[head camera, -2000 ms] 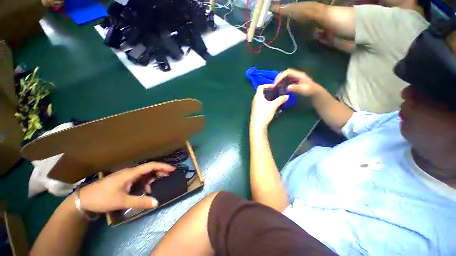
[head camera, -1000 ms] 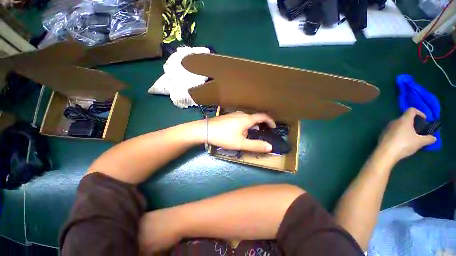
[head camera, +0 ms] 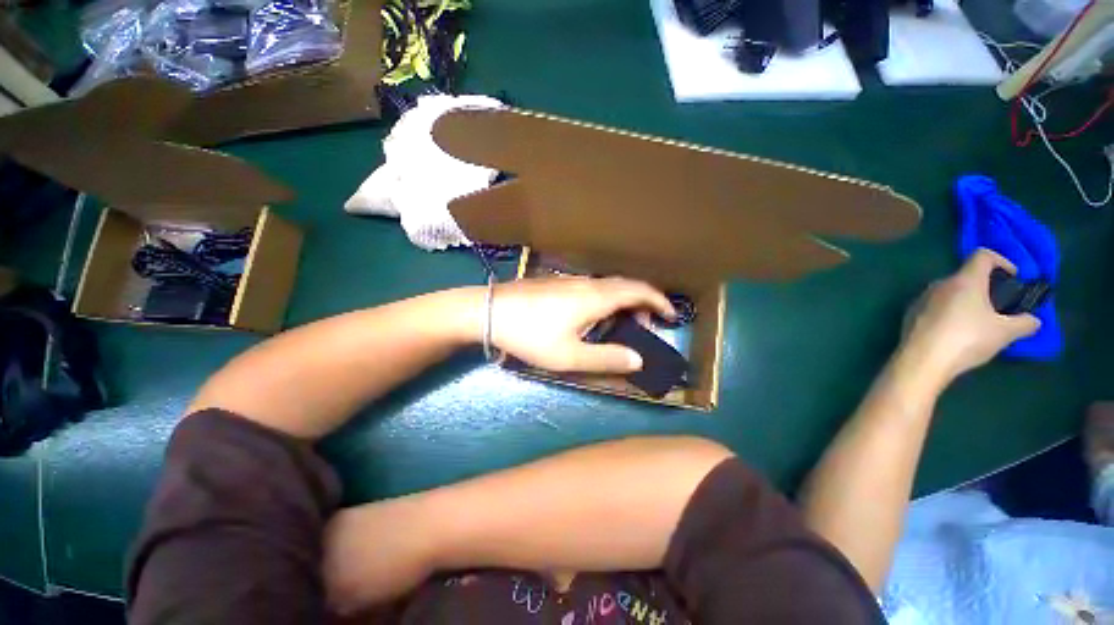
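A brown mailer box (head camera: 718, 354) lies in front of me with its long lid (head camera: 684, 195) standing open. My left hand (head camera: 574, 325) reaches into it from the left, thumb and fingers around a black power adapter (head camera: 657, 357), which lies tilted in the box. A black coiled cable (head camera: 679, 310) shows behind the fingers; the hand hides the box's left part. My right forearm crosses in front of my body to the left; the right hand is hidden behind my left arm.
A second open box (head camera: 279, 275) with cable and adapter is at left. A white cloth (head camera: 428, 171) touches the lid. At right, a neighbour's hand (head camera: 965, 320) holds a black item over a blue cloth (head camera: 1024, 244). A carton of bagged parts (head camera: 367, 73) is at back left.
The view has swung from the neighbour on the right to my own boxes, then shifted slightly. In my left hand, the adapter has turned, its right end now lower and nearer the box's front wall.
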